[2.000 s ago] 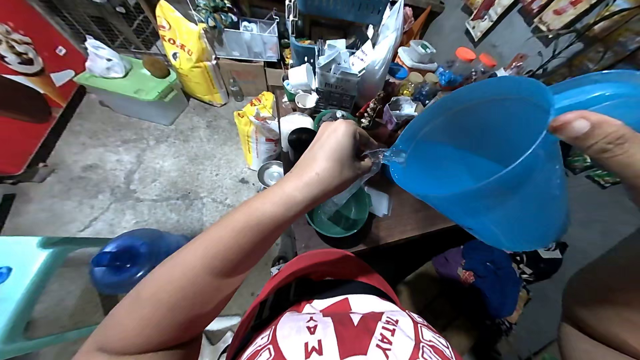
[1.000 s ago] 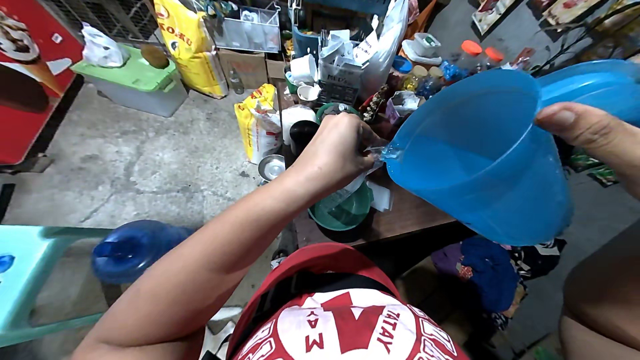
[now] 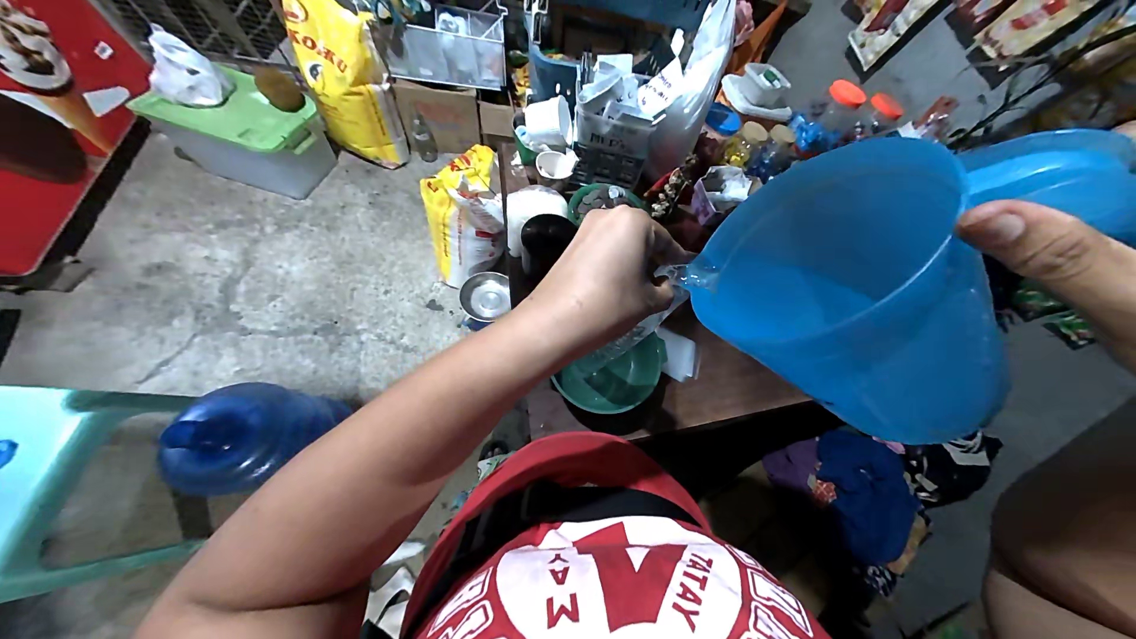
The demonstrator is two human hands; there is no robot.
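My right hand [image 3: 1047, 248] grips the rim and handle side of a blue plastic pitcher [image 3: 852, 293], which is tilted to the left. Its spout meets the mouth of a clear plastic bag [image 3: 641, 330], and water seems to run there. My left hand [image 3: 612, 266] pinches the bag's top just left of the spout. The bag hangs below that hand, over a green plastic bowl [image 3: 621, 382] on the brown wooden table [image 3: 741, 390]. Part of the bag is hidden behind my hand and forearm.
Jars with orange lids [image 3: 848, 93], a paper-filled crate [image 3: 612, 133] and a white cup [image 3: 548, 122] crowd the table's back. To the left are a metal bowl [image 3: 485, 296], yellow sacks [image 3: 461, 213], a blue water jug [image 3: 248, 435] and a teal stool [image 3: 40, 470].
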